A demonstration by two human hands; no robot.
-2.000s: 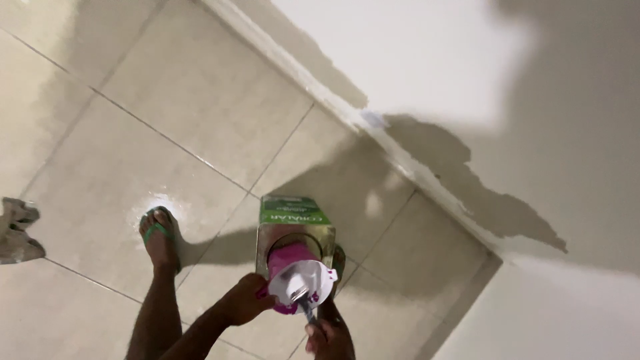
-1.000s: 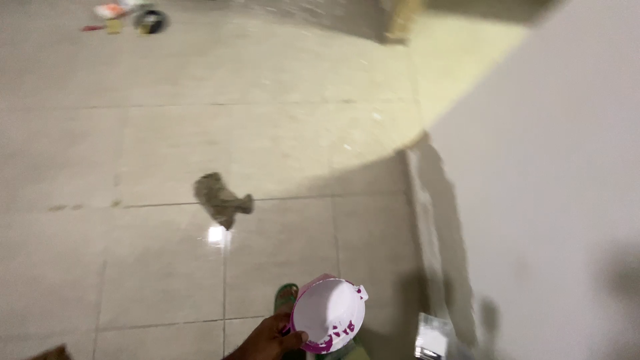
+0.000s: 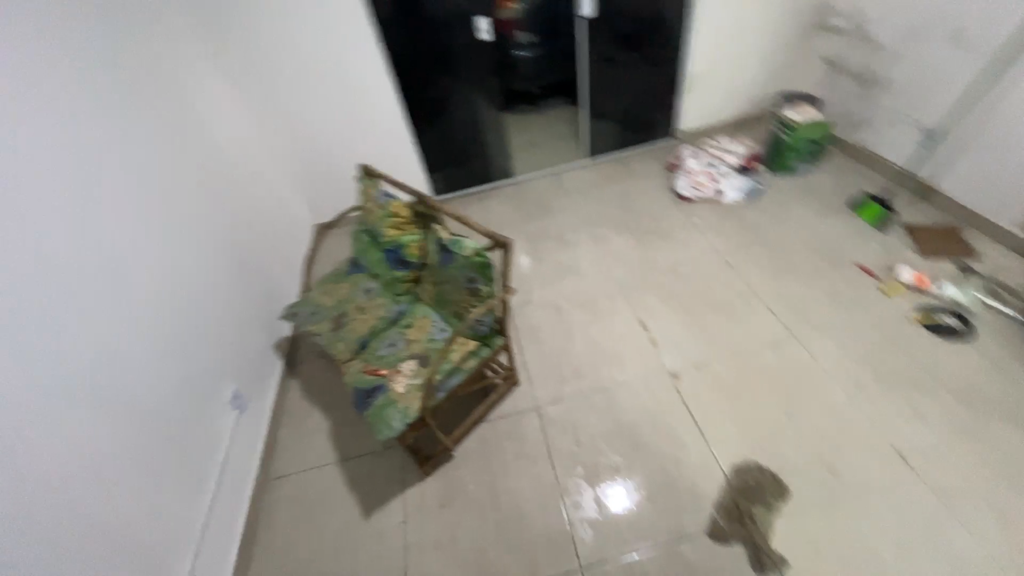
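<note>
Neither of my hands shows in the head view, so what they hold is hidden. A rattan or wooden-framed bench (image 3: 400, 320) with green, blue and yellow patterned cushions stands at the left, beside the white wall. On its seat lies a small light thing with an orange part (image 3: 404, 374), too blurred to name. A crumpled grey-brown rag (image 3: 750, 512) lies on the tiled floor at the lower right.
Dark glass doors (image 3: 544, 88) stand at the back. Near the far right corner are a bundle of stained cloth (image 3: 714, 168), a green container (image 3: 798, 134), a bright green tub (image 3: 874, 210), a brown flat piece (image 3: 940, 240) and a dark round tray or lid (image 3: 946, 322).
The view has swung widely toward the room and the doors. The white and pink container and the hand holding it, seen a second ago, are out of view.
</note>
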